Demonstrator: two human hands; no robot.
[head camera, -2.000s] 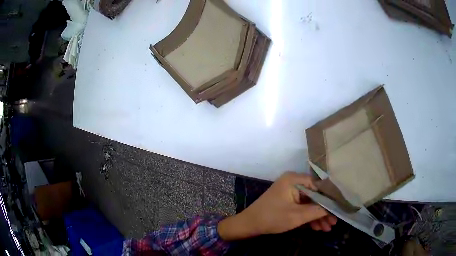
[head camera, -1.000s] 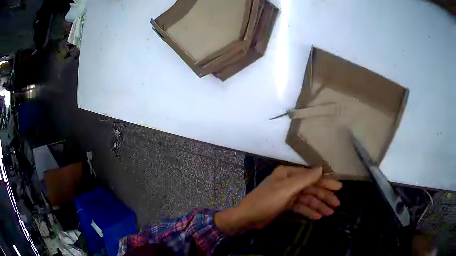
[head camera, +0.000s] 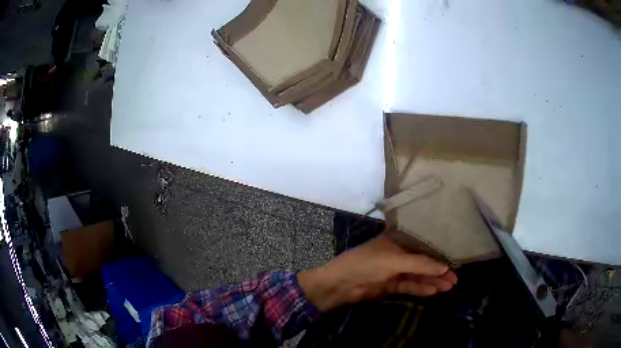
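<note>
A brown pocket piece (head camera: 456, 190) with a beige centre lies at the table's front edge, its wide dark band away from me and its point over the edge. My left hand (head camera: 381, 272) holds its lower left edge, the fingers partly hidden. Long silver shears (head camera: 521, 265) slant over its lower right part, blade tips on the beige centre. Their handles are lost in the dark lower right. A dim blurred patch there may be my right hand; its grip cannot be told. A thin fabric strip (head camera: 412, 194) lies across the piece's left side.
A layered stack of pocket pieces (head camera: 286, 51) lies on the white table (head camera: 170, 102) at the back left. A white cloth (head camera: 109, 27) hangs at the far left corner. A blue bin (head camera: 139, 292) and a brown box (head camera: 88, 248) stand on the floor at the left.
The pocket piece has turned, its wide band now facing away from me, and come closer to the table's edge. The strip appeared on it. The shears' blades have left the lower left edge.
</note>
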